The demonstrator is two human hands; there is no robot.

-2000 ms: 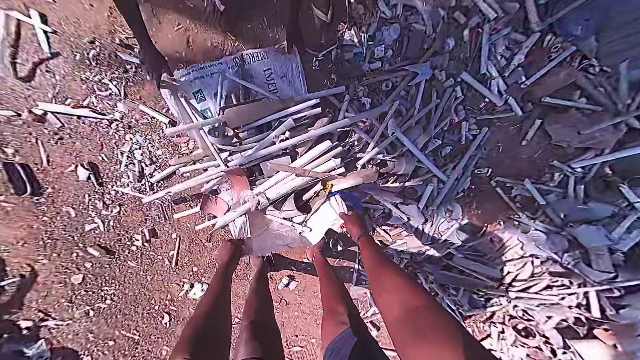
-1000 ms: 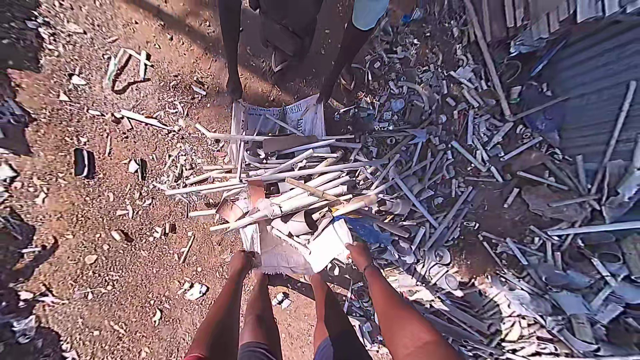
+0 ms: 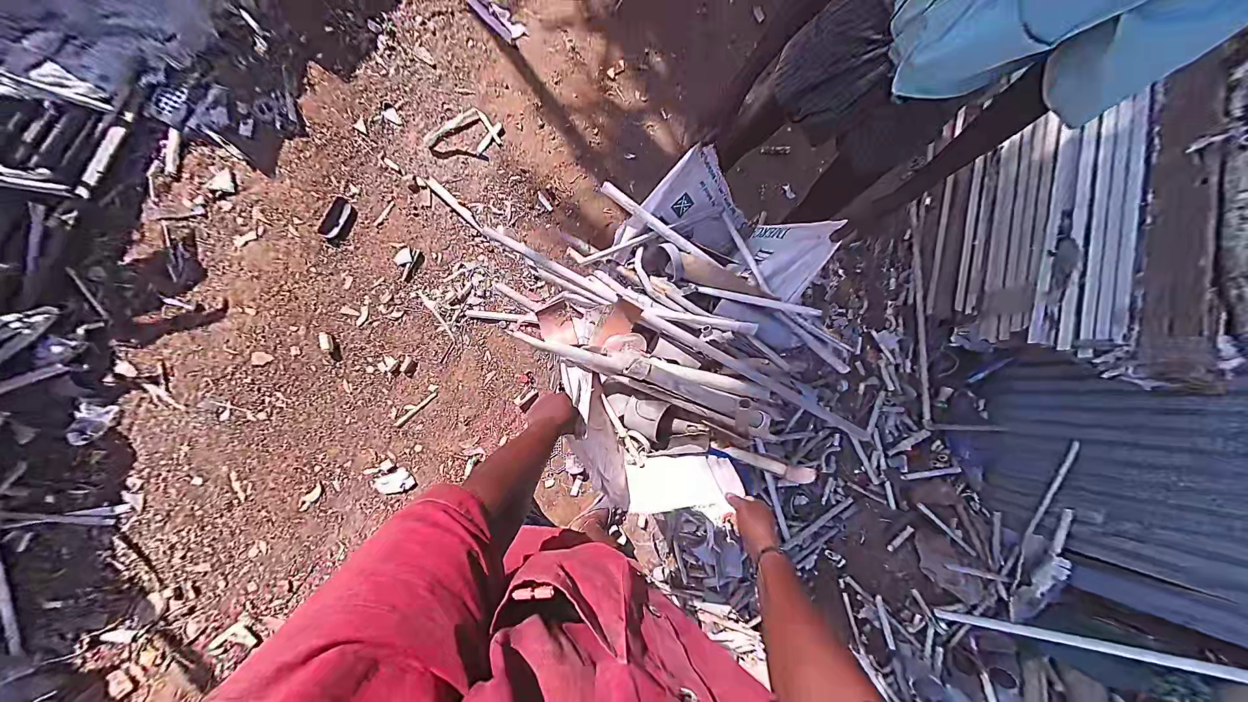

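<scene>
A white woven sack (image 3: pixel 682 485), bearing print, lies spread beneath a heap of pale plastic pipe pieces (image 3: pixel 682 375). My left hand (image 3: pixel 554 414) grips the sack's near left corner, beside the pipes. At the near right corner, my right hand (image 3: pixel 753 522) has the sack edge pinched between thumb and fingers. Across from me, another person in a light blue garment (image 3: pixel 985 44) leans over the far end, where the sack's far corners (image 3: pixel 697 190) rise. That person's hands are too dark to make out clearly.
Corrugated sheets (image 3: pixel 1121 487) lie at the right, with stacked slats (image 3: pixel 1033 224) above them. More pipe scraps (image 3: pixel 916 517) cover the ground right of the sack. Reddish dirt (image 3: pixel 263 409) with small debris spreads left, and a dark scrap heap (image 3: pixel 58 146) stands at the far left.
The sack's far corners, flatter one second ago, are now raised, and the pipes on it lie at a different slant. Both my hands keep hold of the near edge. The view has turned.
</scene>
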